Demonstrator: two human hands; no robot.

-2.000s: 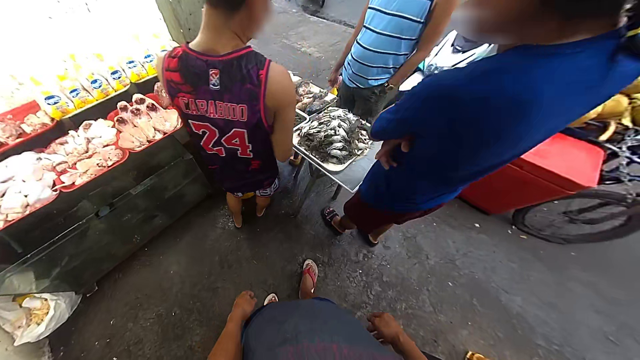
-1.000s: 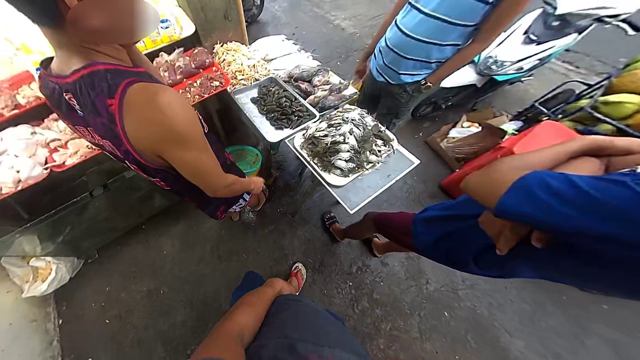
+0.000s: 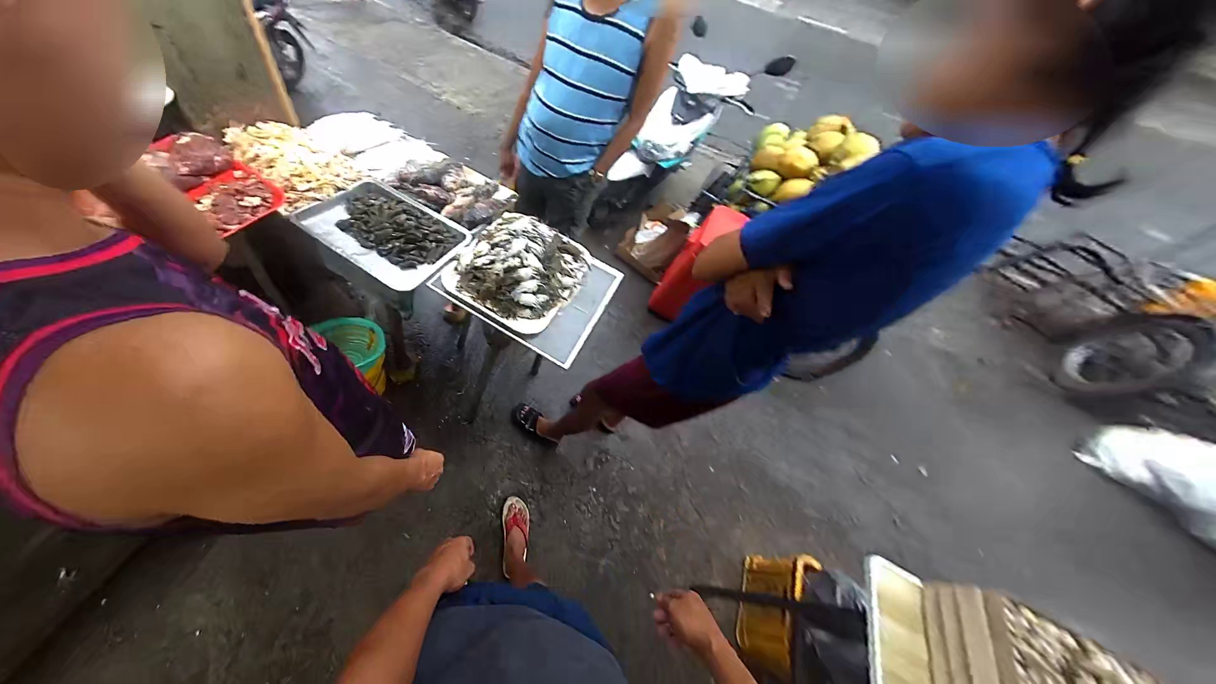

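Observation:
My left hand point(image 3: 449, 564) hangs beside my left thigh, its fingers curled, with nothing visible in it. My right hand point(image 3: 686, 617) is low on the right, close to a dark bar that runs toward a yellow crate point(image 3: 766, 613); whether it holds anything small is not clear. Ahead, a white tray heaped with small silvery fish or crabs point(image 3: 521, 266) rests on a small metal-edged table point(image 3: 600, 302). Left of it lies a metal tray point(image 3: 318, 217) with dark shrimp or similar shellfish point(image 3: 399, 228).
A person in a dark jersey point(image 3: 332, 380) stands close on my left, one in a blue shirt point(image 3: 855, 247) ahead right, another in a striped top point(image 3: 581, 90) beyond. A green basin point(image 3: 353, 340), red cooler point(image 3: 698, 261), scooter point(image 3: 674, 123), green-yellow fruit point(image 3: 807, 157) and tricycle or bicycle wheel point(image 3: 1130, 356) stand around.
The person in the jersey is now much closer on my left. My right hand, out of sight one second ago, shows again. The view has turned, bringing in the yellow crate at the lower right.

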